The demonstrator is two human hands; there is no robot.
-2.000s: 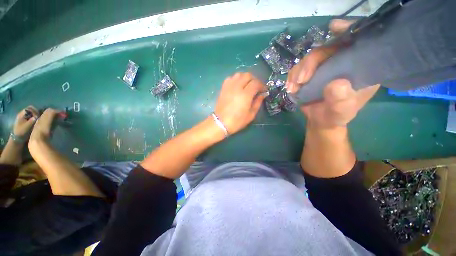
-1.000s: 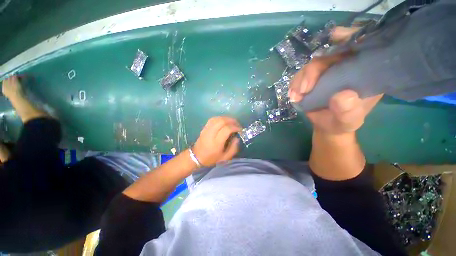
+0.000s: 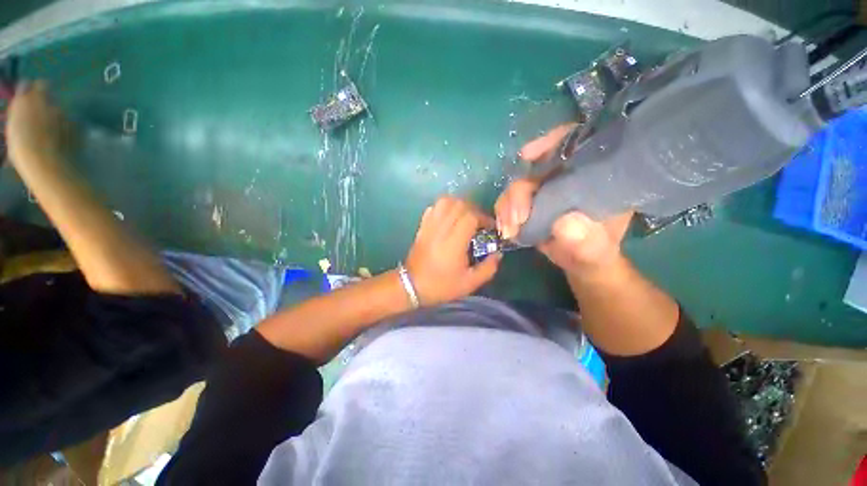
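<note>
My left hand (image 3: pixel 449 251) holds a small circuit board (image 3: pixel 485 245) by its left side, low over the green mat in front of my body. My right hand (image 3: pixel 580 233) grips a large grey electric screwdriver (image 3: pixel 665 152), its nose pointing left at that board. The bit is mostly hidden by my fingers. Circuit boards (image 3: pixel 587 90) lie beyond the screwdriver, and more board edges (image 3: pixel 680 219) show under its right side. A single board (image 3: pixel 339 106) lies on the mat to the left. Tiny silvery specks, possibly screws, are scattered beyond my hands.
A blue bin (image 3: pixel 806 193) stands at the far right. A cardboard box (image 3: pixel 819 418) with dark pieces is at the lower right. Another worker's forearm (image 3: pixel 71 214) reaches over the mat at the left. A white strip (image 3: pixel 456 8) runs along the far side.
The held board has moved from the mat's near edge to the screwdriver's nose. The screwdriver has come nearer and left, uncovering its rear and the blue bin. One of the two left boards is no longer seen.
</note>
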